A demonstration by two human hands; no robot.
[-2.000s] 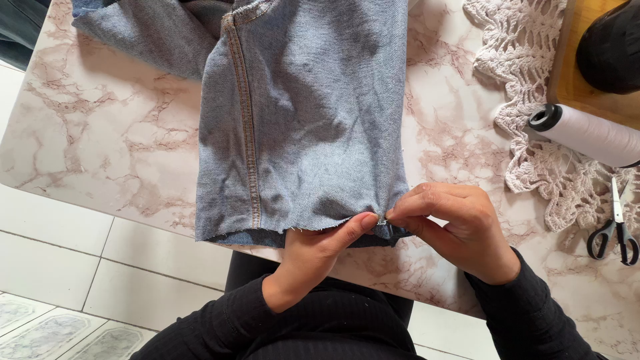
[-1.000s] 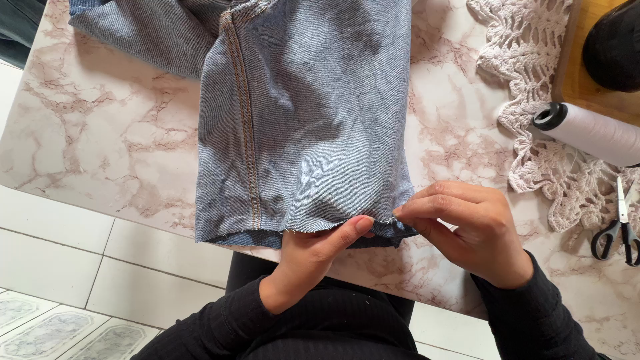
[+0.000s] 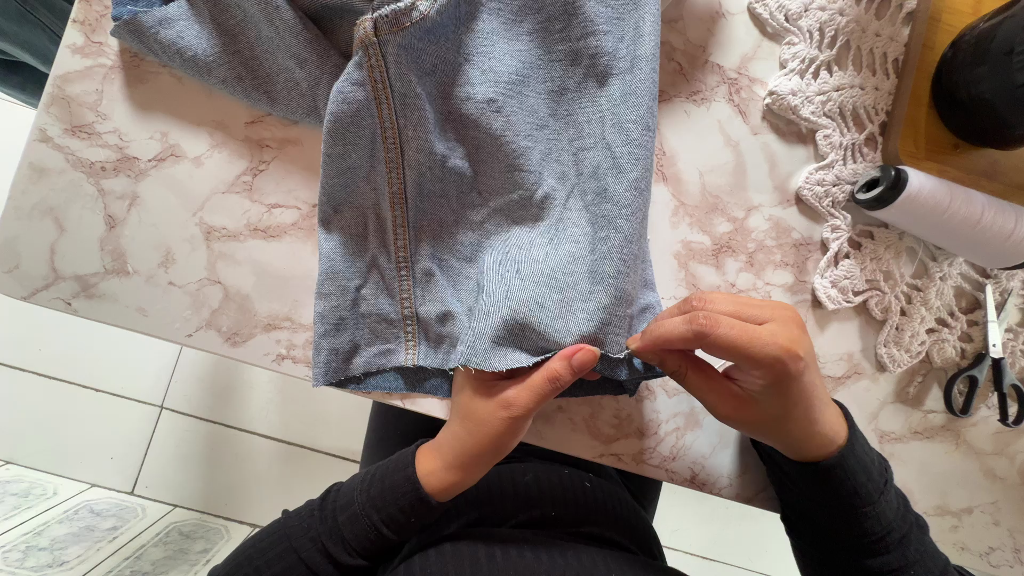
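Observation:
A blue denim garment, inside out with orange-stitched seams, lies on the marble-patterned table, one leg's raw frayed hem toward me. My left hand grips that hem, thumb on top and fingers hidden inside the leg opening. Just right of it, my right hand pinches the hem's edge near its right corner between thumb and index finger. Whether a needle or pin is between those fingertips, I cannot tell.
On the right, a large cone of white thread rests across a crocheted lace mat. Black-handled scissors lie partly on the mat's edge. A dark round object stands on a wooden surface. The table's near edge runs above a tiled floor.
My right hand has shifted slightly right along the hem, and its fingers have changed pose. My left hand keeps its grip in nearly the same place.

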